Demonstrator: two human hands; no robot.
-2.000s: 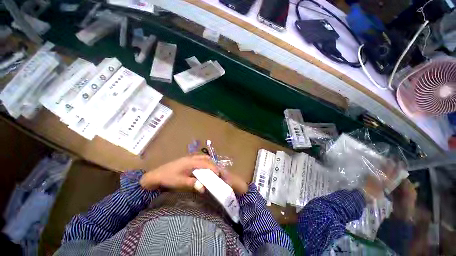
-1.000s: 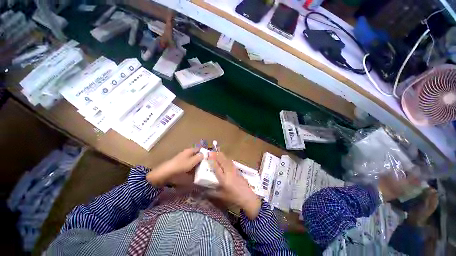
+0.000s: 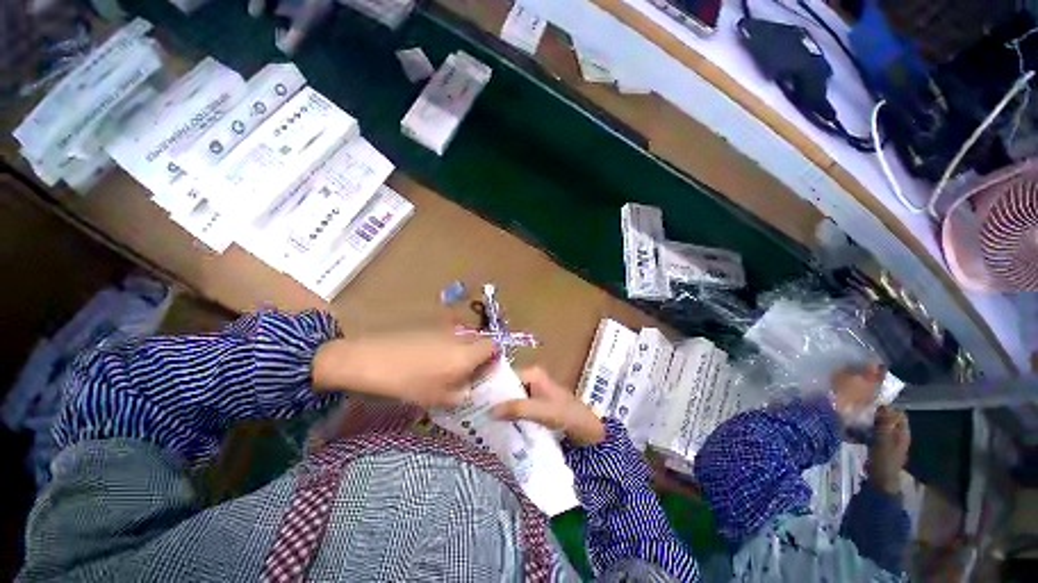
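A slim white retail box [image 3: 529, 453] with print on its face lies tilted between my hands, close to my apron. My right hand [image 3: 552, 408] grips the box along its side. My left hand [image 3: 415, 362] is at the box's upper end, its fingers closed there; whether they hold the box end or a small piece is unclear. Just beyond my fingers, thin white and purple accessories [image 3: 496, 319] lie in a small heap on the brown cardboard bench [image 3: 455, 251], with a small blue-violet square [image 3: 454, 293] beside them.
White boxes [image 3: 290, 159] lie in overlapping rows at the left; another row [image 3: 660, 387] stands right of my hands. The green belt [image 3: 535, 148] carries loose boxes [image 3: 447, 103]. A co-worker's sleeved arm [image 3: 768, 461] and clear film [image 3: 802, 336] are at the right. A shelf edge [image 3: 751, 131] runs above.
The held box has turned, its printed face now showing, slanting down to the right. My left hand has reached across its upper end. The whole view has shifted, and the co-worker's hands have moved.
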